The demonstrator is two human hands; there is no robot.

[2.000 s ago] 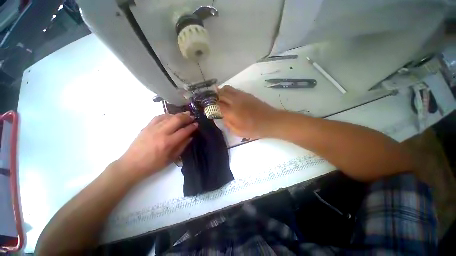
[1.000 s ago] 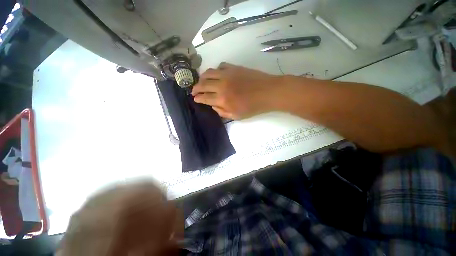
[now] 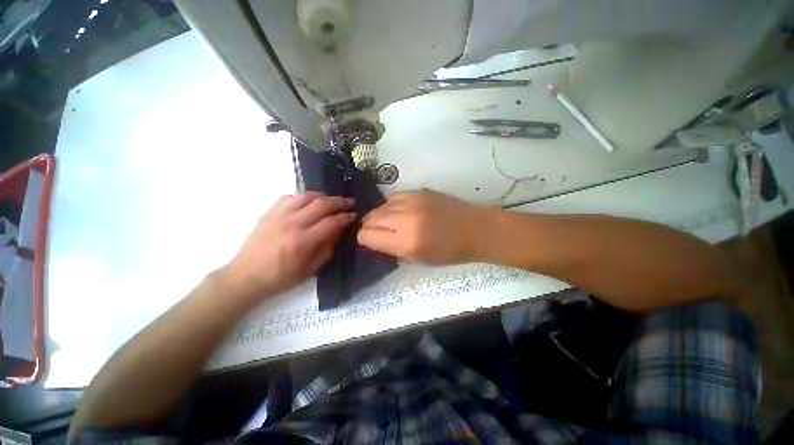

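Note:
A dark fabric piece (image 3: 341,276) lies on the white table under the needle area of the off-white sewing machine (image 3: 400,48). Its lower end reaches the printed ruler band near the front edge. My left hand (image 3: 292,239) rests on the fabric's left side, fingertips on the cloth just below the presser foot (image 3: 345,161). My right hand (image 3: 418,228) is at its right side, fingertips pinching the fabric close to the left fingertips. A small ribbed cream knob (image 3: 365,156) sits right of the foot. What lies under my fingers is hidden.
Grey thread snips (image 3: 515,129), a white stick (image 3: 582,118) and a thin dark metal tool (image 3: 474,84) lie right of the machine head. Loose threads (image 3: 521,181) lie below the snips. A red basket (image 3: 43,269) stands at the left. Dark-handled tools and pale tape are at far right.
My left hand, blurred and off the cloth a second ago, is back on the fabric. My right hand has moved from beside the knob down onto the cloth. The view has shifted too.

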